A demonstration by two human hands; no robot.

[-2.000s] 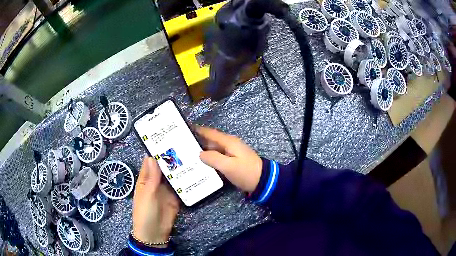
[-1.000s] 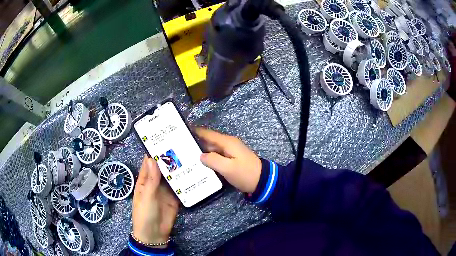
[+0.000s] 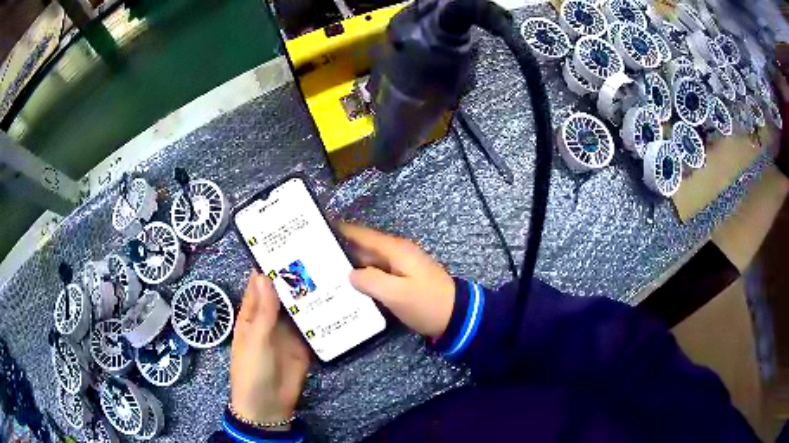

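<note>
A smartphone [image 3: 310,268] with a lit white screen is held tilted over the bench, showing lines of text and a small blue picture. My left hand [image 3: 270,350] holds its lower left edge. My right hand [image 3: 402,279] holds its right edge, with the thumb at the edge of the screen. Both hands are bare; a beaded bracelet is on the left wrist. The fingers behind the phone are hidden.
A blurred black electric screwdriver [image 3: 417,82] hangs before a yellow screw feeder [image 3: 333,112]; its thick cord [image 3: 542,156] curves down over my right sleeve. White spoked housings lie at left [image 3: 202,313] and right [image 3: 586,142], some near cardboard [image 3: 722,186]. A green conveyor [image 3: 190,69] is at upper left.
The hanging screwdriver and its cord have swung slightly to the right. The hands and phone hold nearly the same pose, and the screen looks the same.
</note>
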